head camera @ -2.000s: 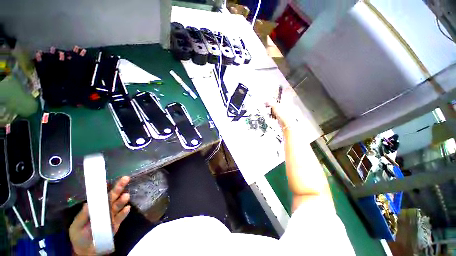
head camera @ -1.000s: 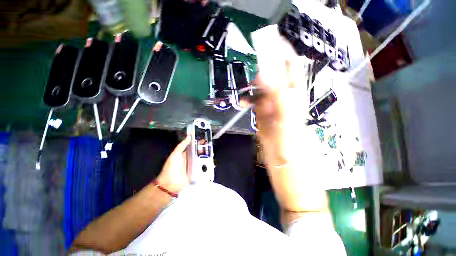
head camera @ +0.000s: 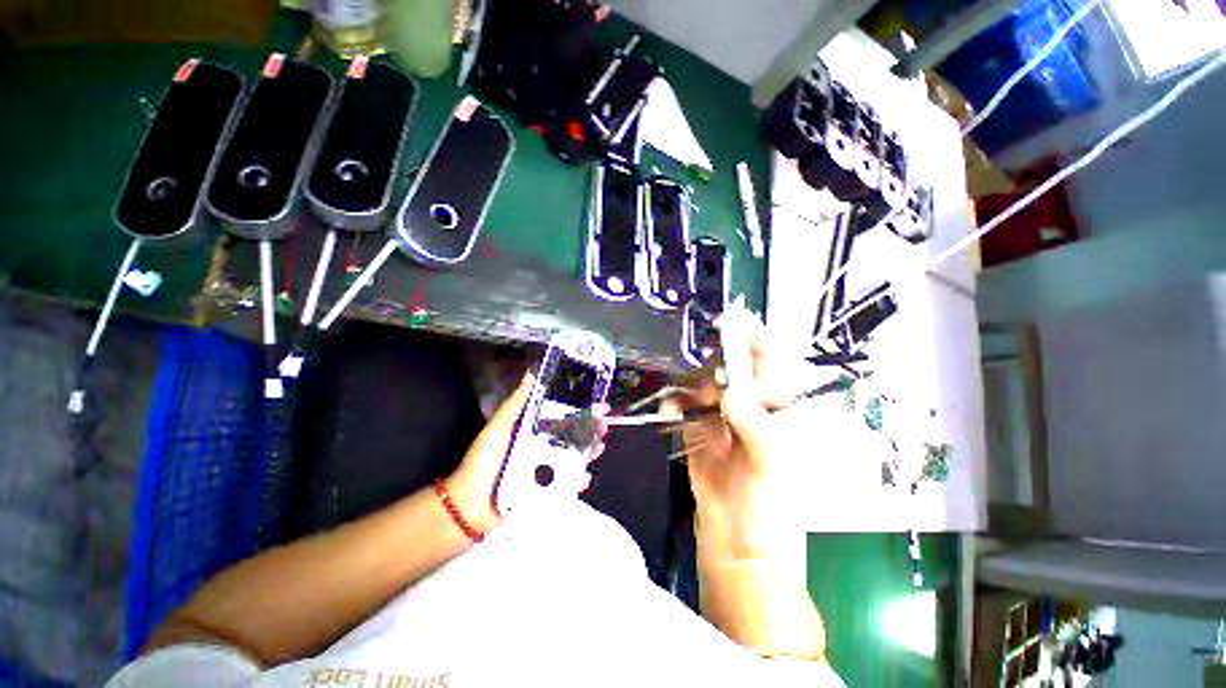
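My left hand [head camera: 498,464] holds a silver lock housing [head camera: 554,437] over my lap, its open cavity facing up, with a round dark hole near the lower end. My right hand [head camera: 726,423] is just right of the housing and holds thin tweezers [head camera: 652,411], partly blurred. Their tips reach the housing's cavity; whether they grip a part cannot be told. Several finished lock units [head camera: 262,155] with black faces and hanging white cables lie at the bench's left. Small green circuit boards [head camera: 934,462] lie on the white sheet at the right.
Unfinished lock shells [head camera: 663,242] lie near the bench edge ahead. Black panels [head camera: 531,61] and bottles [head camera: 424,34] stand behind. Stacked lock bodies [head camera: 840,128] and a black bracket piece [head camera: 874,316] are on the white sheet. A slim white stick [head camera: 750,208] lies on the green mat.
The housing was turned from its pale back to its open side. My right hand went from the boards to the housing, the tweezers now at the cavity. A fourth finished unit came into view.
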